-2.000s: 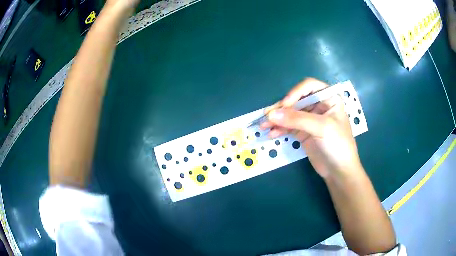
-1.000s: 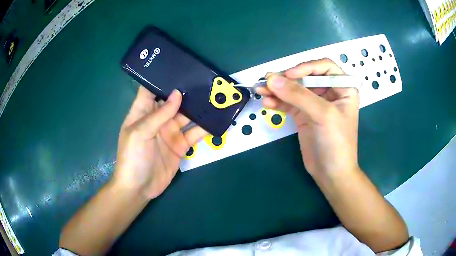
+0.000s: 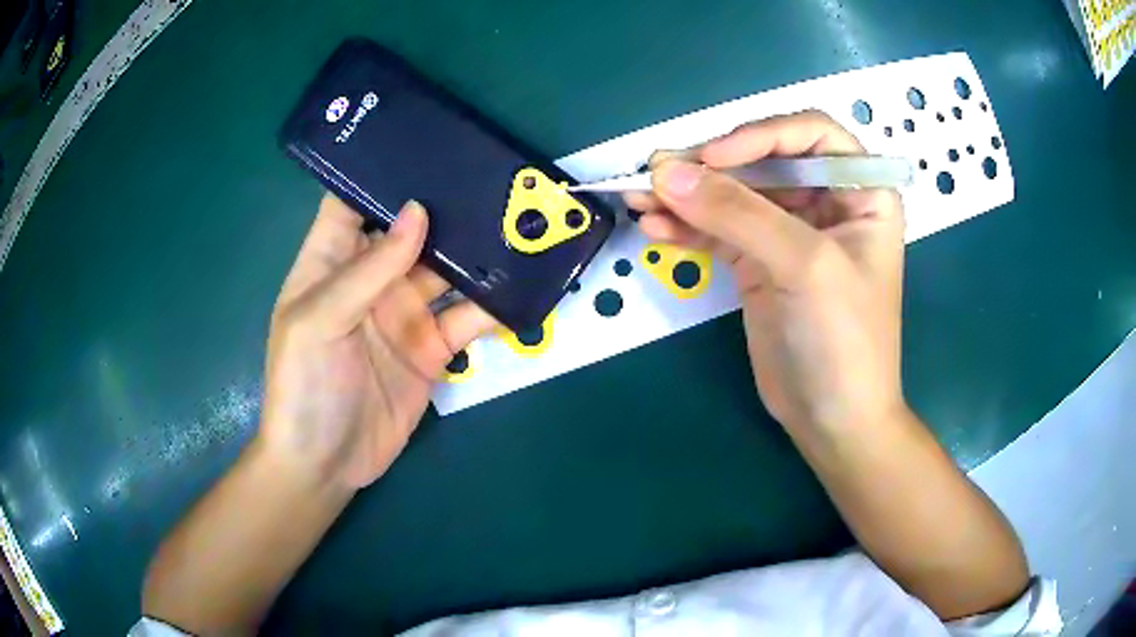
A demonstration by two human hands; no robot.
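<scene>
My left hand (image 3: 361,342) holds a black phone (image 3: 424,174) back side up, tilted, its white logo at the upper left. A yellow camera sticker (image 3: 528,225) lies over the camera area at the phone's lower right end. My right hand (image 3: 785,237) holds silver tweezers (image 3: 822,173) like a pen, and their tip touches or nearly touches the sticker's upper right edge. The white sticker sheet (image 3: 797,131) lies beneath the phone and both hands, with several yellow pieces showing near its left part. The phone and hands hide part of the sheet.
A stack of sticker sheets (image 3: 1107,35) is cut off at the upper right corner. A curved speckled strip (image 3: 77,106) runs along the left, with a dark phone (image 3: 52,60) beyond it. The dark green tabletop (image 3: 598,498) is glossy.
Since two seconds ago, my left hand has come from the upper left and now holds a phone over the sheet. In the last second, phone, hands and sheet show slightly higher in view.
</scene>
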